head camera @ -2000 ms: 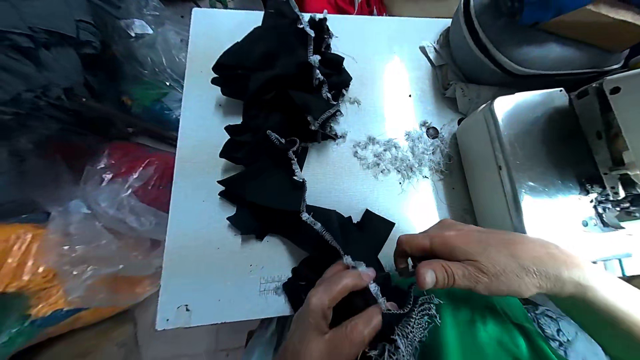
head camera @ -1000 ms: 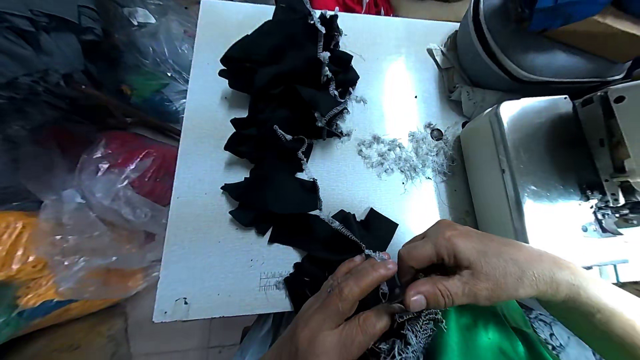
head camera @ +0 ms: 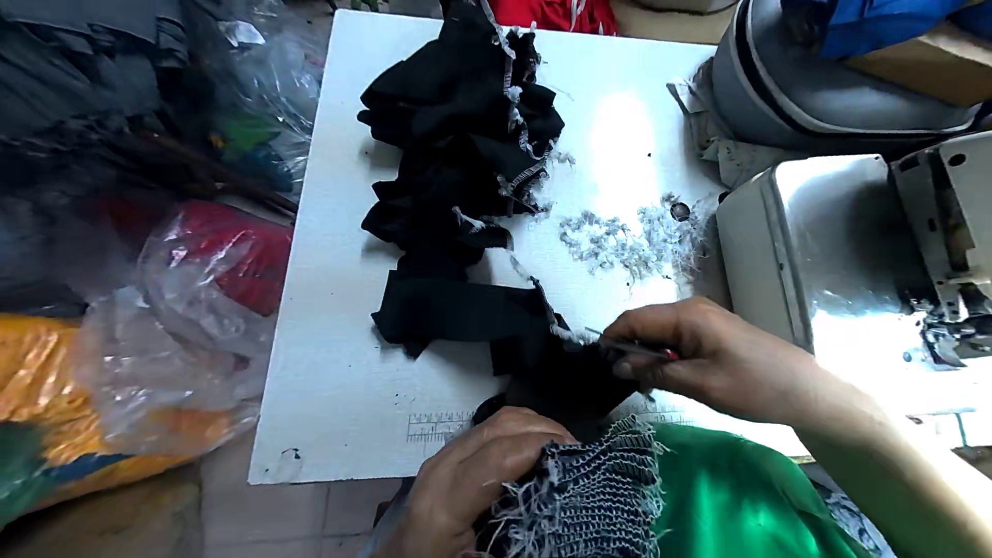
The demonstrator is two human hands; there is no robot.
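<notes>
A string of black fabric pieces (head camera: 465, 310), joined along edges with whitish overlock thread, runs down the white tabletop (head camera: 325, 434) to my hands. My left hand (head camera: 496, 465) grips the black cloth at the table's front edge, beside a bunch of knitted-looking, frayed grey-and-white thread edging (head camera: 597, 496). My right hand (head camera: 690, 356) is closed around a small metal thread snipper (head camera: 639, 349) with a red part, its tip at the whitish thread on the cloth's edge. Part of the tool is hidden by the fingers. Green shiny fabric (head camera: 721, 496) lies below my right forearm.
Thread scraps (head camera: 635, 240) lie on the table beside a small round hole. An overlock-type sewing machine (head camera: 821, 248) stands at the right, with a grey rounded case (head camera: 821, 77) behind it. Clear plastic bags (head camera: 178, 364) with coloured cloth are at the left. A printed ruler scale (head camera: 438, 426) marks the tabletop.
My hands were close together at the cloth; now they are apart, the left lower and the right above it. The nearer black pieces have shifted, and the snipper now shows in my right hand.
</notes>
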